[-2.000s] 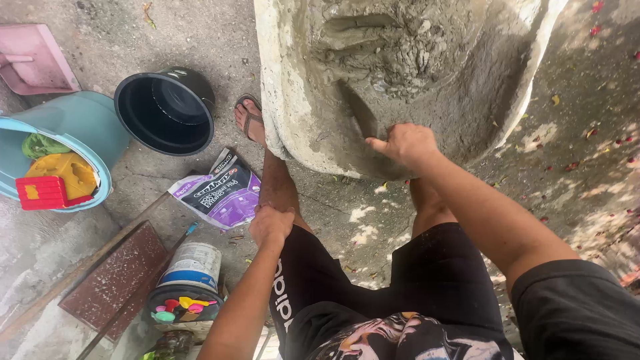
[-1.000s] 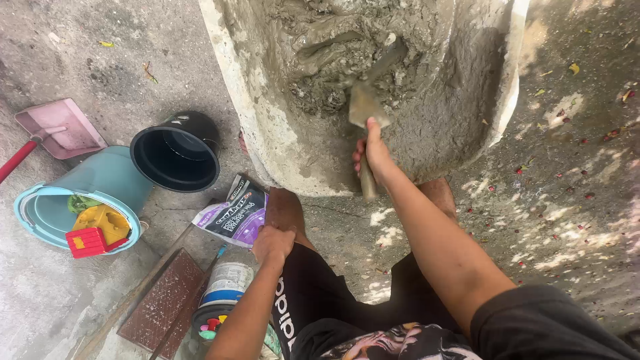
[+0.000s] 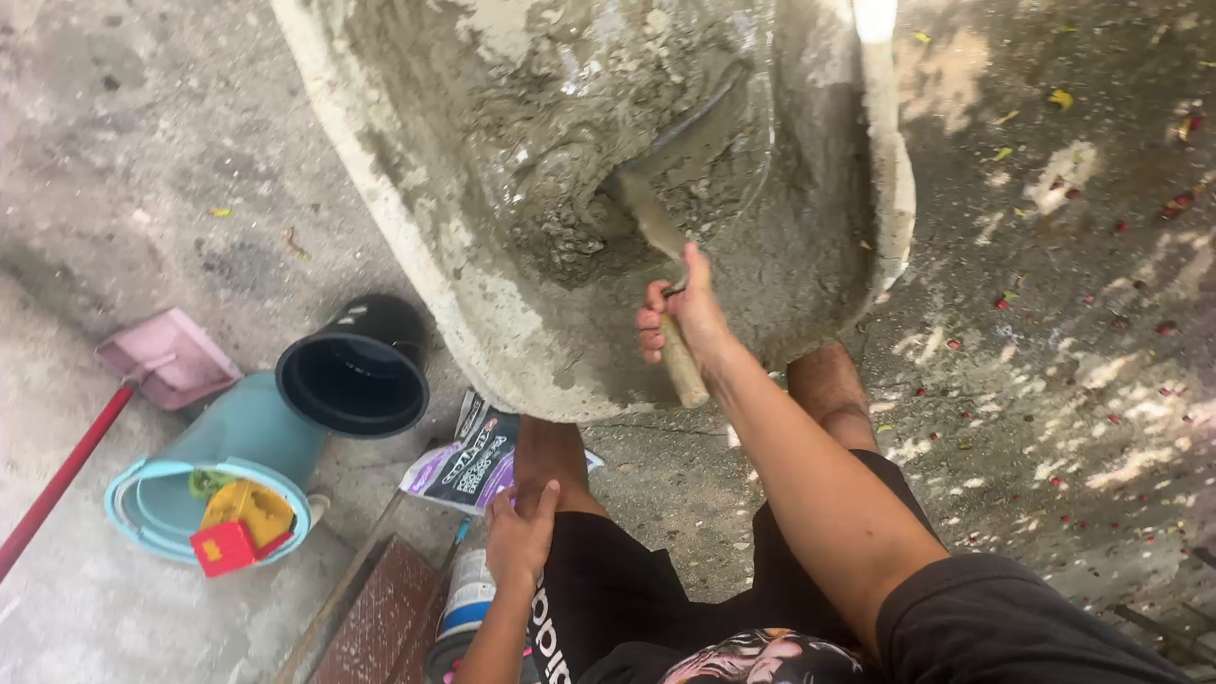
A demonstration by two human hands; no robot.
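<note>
My right hand (image 3: 692, 309) grips the wooden handle of a trowel (image 3: 651, 214), whose blade is down in wet grey mortar (image 3: 570, 190). The mortar lies in a large, pale, mortar-crusted tub (image 3: 456, 323) in front of me. Part of the blade is coated or sunk in the mix, so its outline is partly hidden. My left hand (image 3: 521, 532) rests on my left knee, fingers spread, holding no tool. Just beyond that hand a purple, white and dark printed bag (image 3: 465, 465) lies on the ground, partly behind my leg.
Left of the tub are a black bucket (image 3: 353, 380), a light blue bucket (image 3: 237, 427) with yellow, red and green plastic things, and a pink dustpan (image 3: 171, 356) with a red handle. A reddish-brown board (image 3: 380, 608) and a white paint bucket (image 3: 467, 594) stand near my left arm.
The trowel blade, lifted over the mortar one second ago, is now down in it. My right hand keeps hold of the handle. My left hand stays at my knee.
</note>
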